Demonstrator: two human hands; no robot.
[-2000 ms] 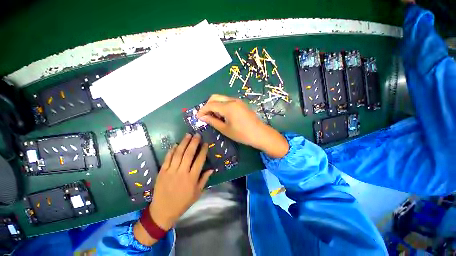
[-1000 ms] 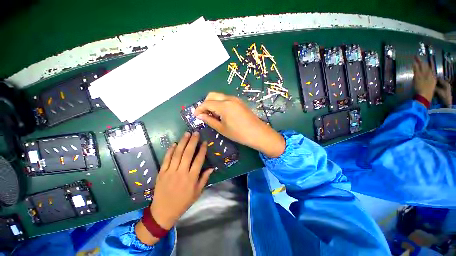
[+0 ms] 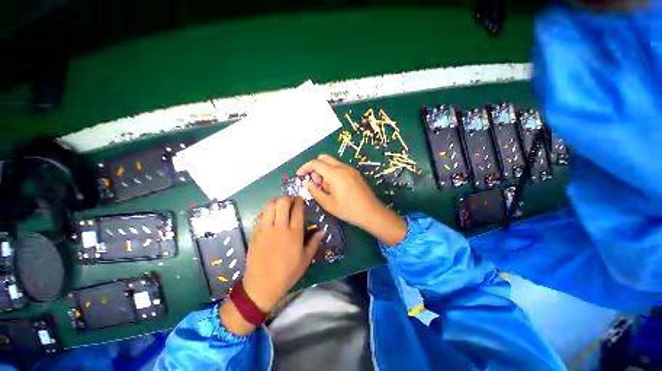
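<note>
A black phone body (image 3: 331,230) lies on the green bench under both my hands, with small orange and silver marks on its face. Its far end carries a silver and white mainboard (image 3: 295,186). My right hand (image 3: 341,190) has thumb and index finger pinched together over that end; whether a small part is between them cannot be told. My left hand (image 3: 278,243), with a dark red wrist band (image 3: 248,303), lies over the body's left side, fingers flat and slightly apart, fingertips just below the mainboard.
A white sheet (image 3: 261,141) lies beyond the phone. Loose thin flex parts (image 3: 377,145) are right of it. Upright phone bodies (image 3: 445,152) stand in a row at right; others (image 3: 127,238) lie left, near a round grey pad (image 3: 41,266). A person's blue sleeve (image 3: 606,145) covers the right side.
The view has shifted, so the bench appears lower and further right. The neighbour's blue sleeve now covers the upper right. Both my hands stay at the same phone body, the left fingers closer to the mainboard.
</note>
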